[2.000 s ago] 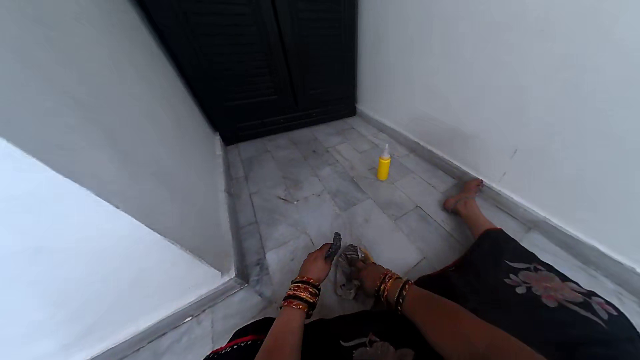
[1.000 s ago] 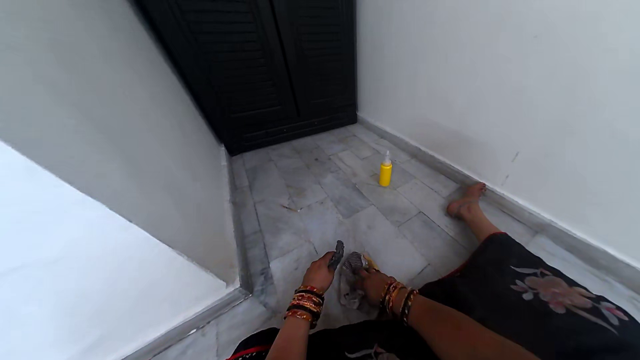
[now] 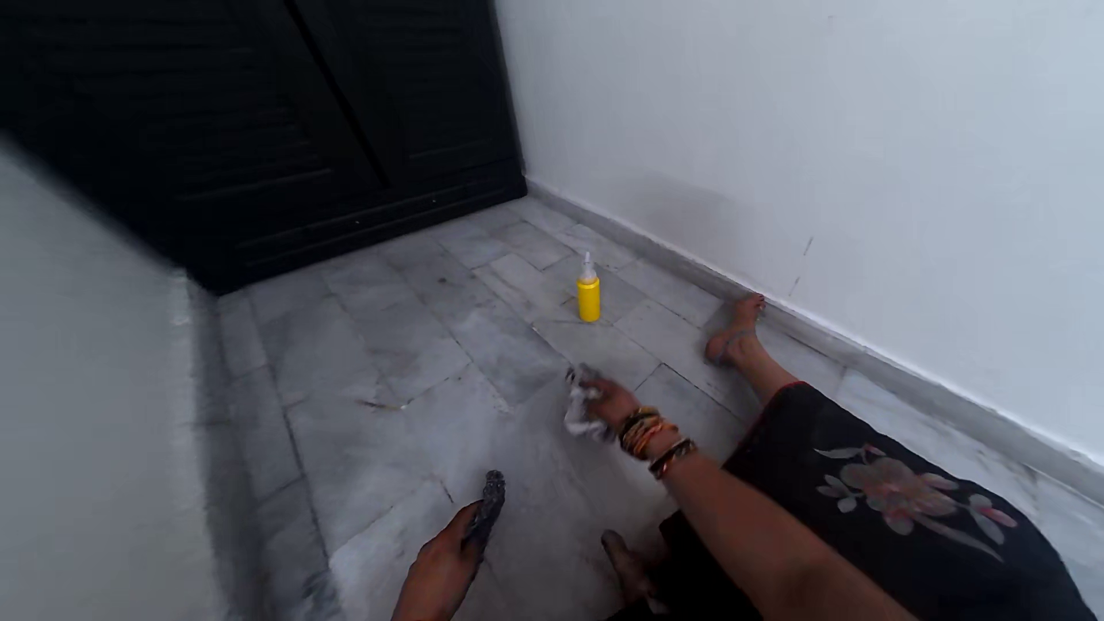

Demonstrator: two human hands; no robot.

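My left hand, low in the view, grips a dark, oblong object that looks like a scrub pad; its exact kind is unclear. Farther forward and to the right, my right hand is closed on a crumpled grey-white cloth, which touches the marble floor tiles. Bangles circle the right wrist. Beyond the cloth a yellow bottle with a clear nozzle cap stands upright on the floor, touched by neither hand.
Black louvered doors close off the far end. White walls rise at the right and left, with grey skirting along the floor. My outstretched leg and bare foot lie at the right, under dark floral clothing.
My hands were close together near my lap; the right hand has moved forward over the floor with the cloth, apart from the left. The view has shifted noticeably.
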